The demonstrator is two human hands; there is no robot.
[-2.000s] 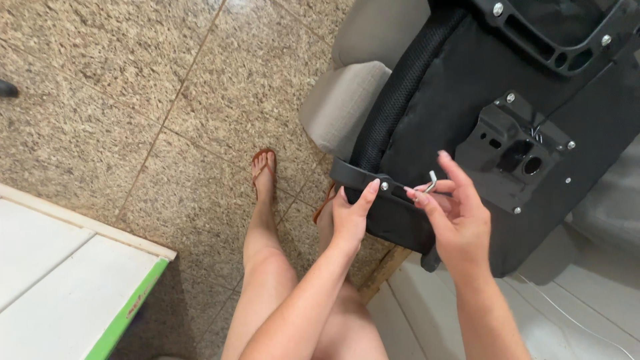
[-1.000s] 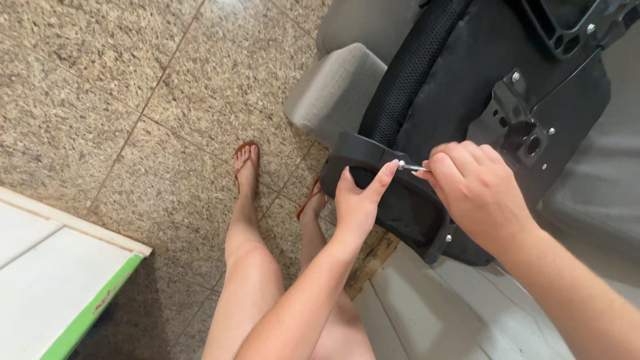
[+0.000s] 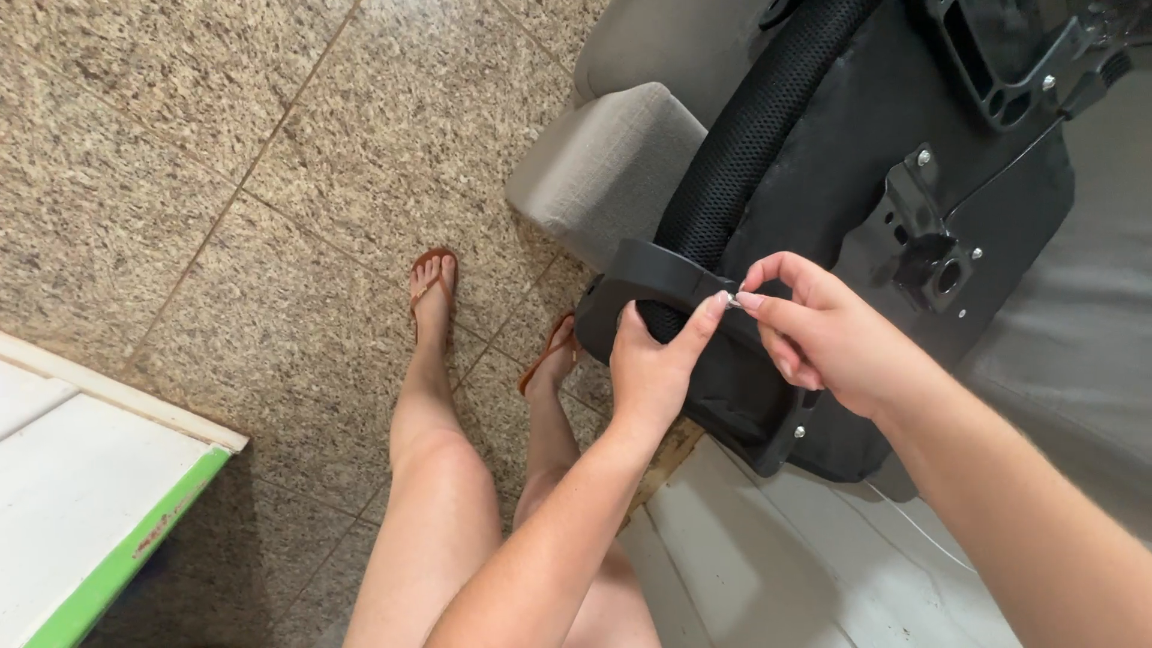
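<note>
An upturned black chair seat [image 3: 810,180] with a mesh edge bears a black metal mounting plate [image 3: 918,243] and two black plastic armrest frames. My left hand [image 3: 661,360] grips the nearer armrest frame [image 3: 648,270], its thumb and finger spread around it, thumb tip beside a bolt. At that bolt, my right hand [image 3: 810,324] pinches a small shiny metal piece [image 3: 733,301] between thumb and forefinger; most of it is hidden by the fingertips, so its shape cannot be told. Another bolt [image 3: 799,432] sits lower on the same frame.
A grey fabric sofa [image 3: 621,162] lies under and beside the seat. The far armrest frame [image 3: 999,81] is at the top right. A white cabinet with a green edge [image 3: 135,549] stands at lower left. My legs and sandalled feet are on the speckled tile floor [image 3: 270,207].
My right hand first showed a bent metal hex key, then closed over it at the bolt; now its fingers have opened partly into a fingertip pinch there. The left hand stays on the armrest frame.
</note>
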